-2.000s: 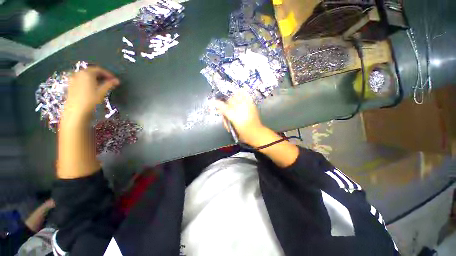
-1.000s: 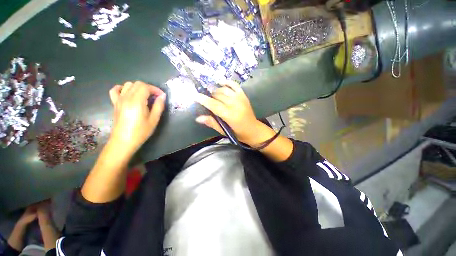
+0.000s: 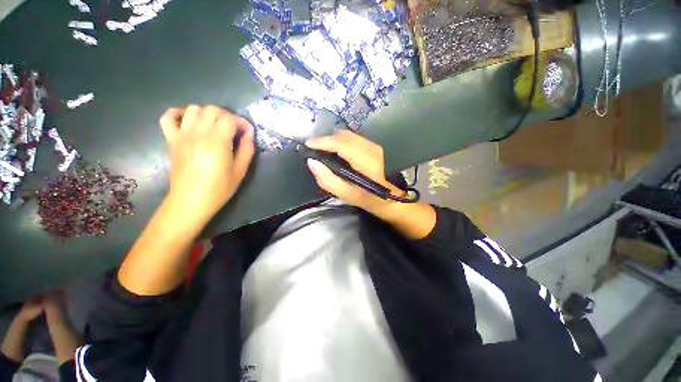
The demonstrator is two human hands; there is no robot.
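Note:
My right hand (image 3: 358, 160) is closed around the black handle of a soldering iron (image 3: 349, 173). Its thin tip points left at small bright circuit boards (image 3: 280, 123) just beyond my left fingertips; contact cannot be made out. My left hand (image 3: 207, 145) is curled with thumb and forefinger close together at these boards' left edge; anything between them is hidden. A larger heap of blue-and-white boards (image 3: 328, 56) lies beyond. Tiny dark red components (image 3: 84, 201) lie at the left near the bench edge, with white parts with red leads (image 3: 16, 130) beside them.
A brown box (image 3: 467, 37) of grey bits stands right of the heap, beside a yellowish round holder (image 3: 551, 80). A black cord (image 3: 535, 82) and pale hanging loops (image 3: 618, 60) are at the right. White strips (image 3: 134, 15) lie far left. Another person's hands (image 3: 39, 310) show lower left.
Over two seconds my left hand has moved right from the white parts to the small boards. In the last second the iron's tip has come down from the large heap towards my left fingertips.

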